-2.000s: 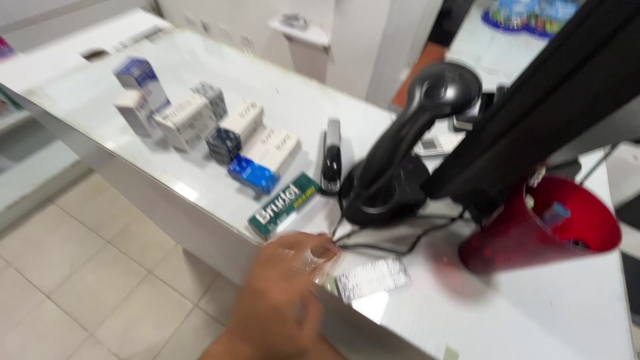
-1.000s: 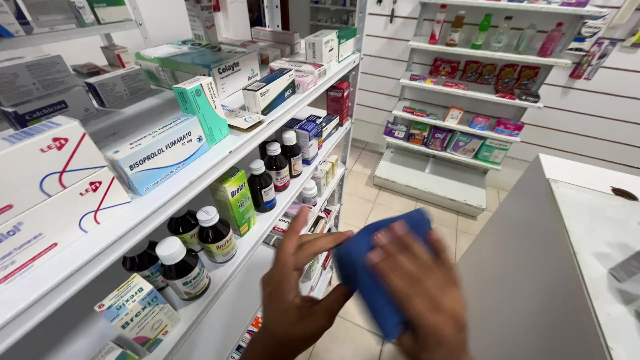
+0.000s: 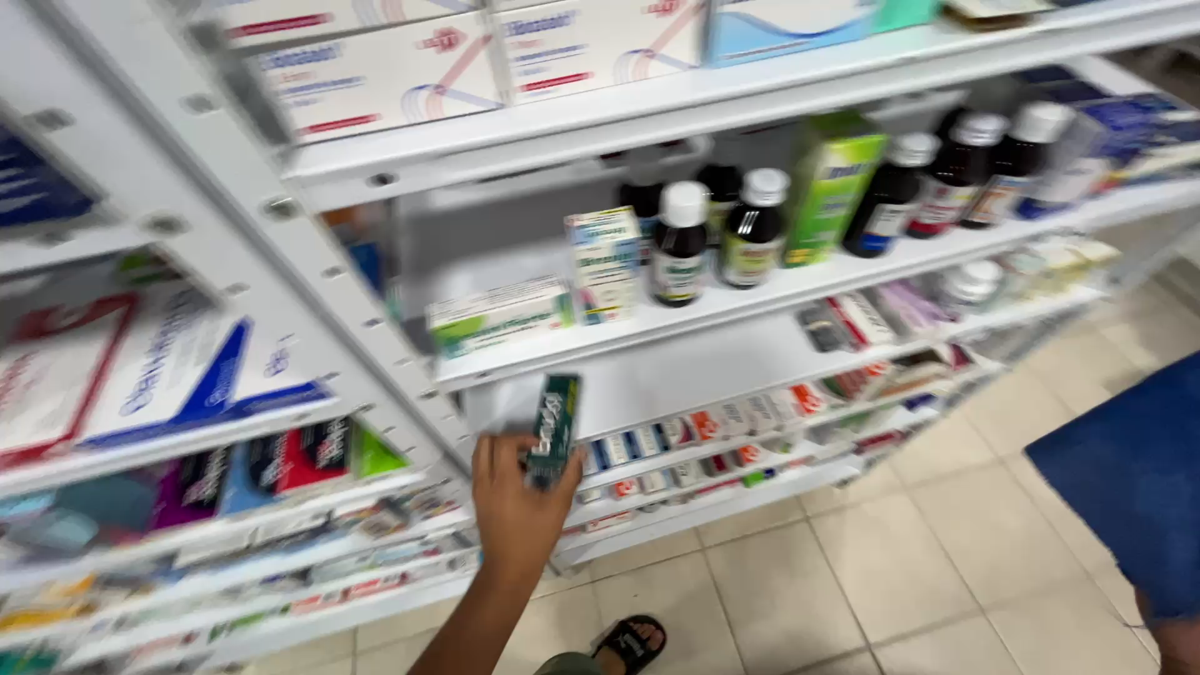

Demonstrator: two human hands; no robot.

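Observation:
My left hand [image 3: 527, 497] holds a small dark green box [image 3: 555, 427] with pale lettering, thumb on its right side and fingers on its left. The box is tilted upright at the left end of a white metal shelf [image 3: 675, 370], whose bare surface shows beside it; whether it touches the shelf cannot be told. At the lower right edge, my right hand [image 3: 1177, 647] is partly in view, with a blue cloth [image 3: 1120, 483] hanging over it; its fingers are hidden.
Above stand a white-and-green carton [image 3: 502, 317], dark syrup bottles with white caps [image 3: 682, 248] and a green carton [image 3: 830, 192]. Small medicine boxes [image 3: 731, 420] line the lower shelves. A perforated metal upright [image 3: 281, 211] divides this unit from another on the left. Below is a tiled floor [image 3: 778, 581].
The green box, on the counter in the oldest frame, is now in my left hand. One second ago both hands were at the blue cloth; now they are far apart. The view has turned down toward the shelves.

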